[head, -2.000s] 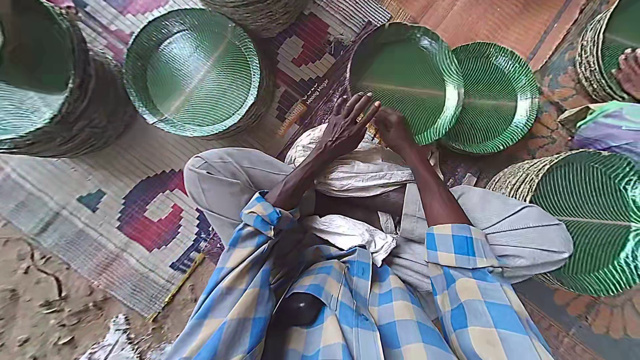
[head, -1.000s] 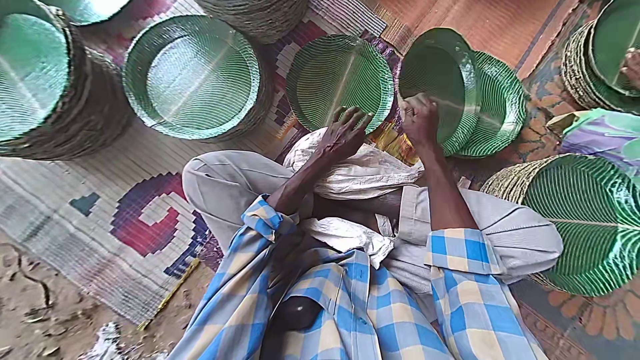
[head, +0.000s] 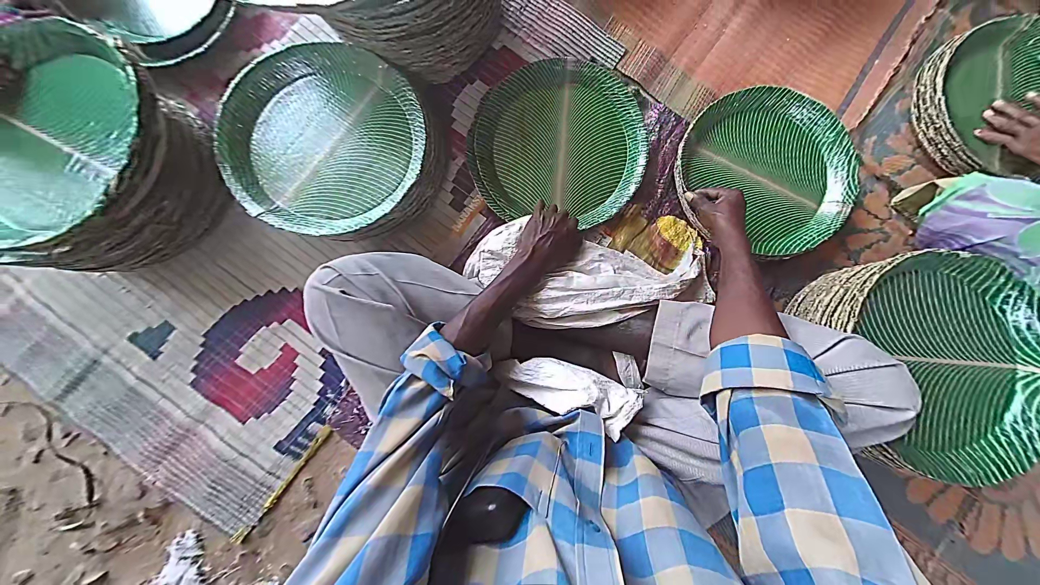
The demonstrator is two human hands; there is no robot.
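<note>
Just past the white cloth [head: 601, 280] on my lap lies a round green leaf-patterned plate [head: 561, 138]. My left hand [head: 550, 236] rests at its near rim, fingers bent down; whether they grip the rim I cannot tell. To the right, my right hand [head: 717, 213] has its fingers closed on the near-left rim of another green leaf-patterned plate [head: 768, 175]. A patch of yellow printed material [head: 658, 240] shows between the two hands.
Tall stacks of green plates stand at the far left [head: 65, 138], upper left [head: 325, 138] and lower right [head: 951, 366]. At the upper right, another person's hand [head: 1011, 126] touches a stack [head: 975, 89]. A purple and green bundle [head: 983, 219] lies below it. Woven mats [head: 162, 349] cover the ground.
The tilted plate at my right hand now lies over the one beside it. Two seconds ago both hands were close together at the near edge of the middle plate; they have since moved apart.
</note>
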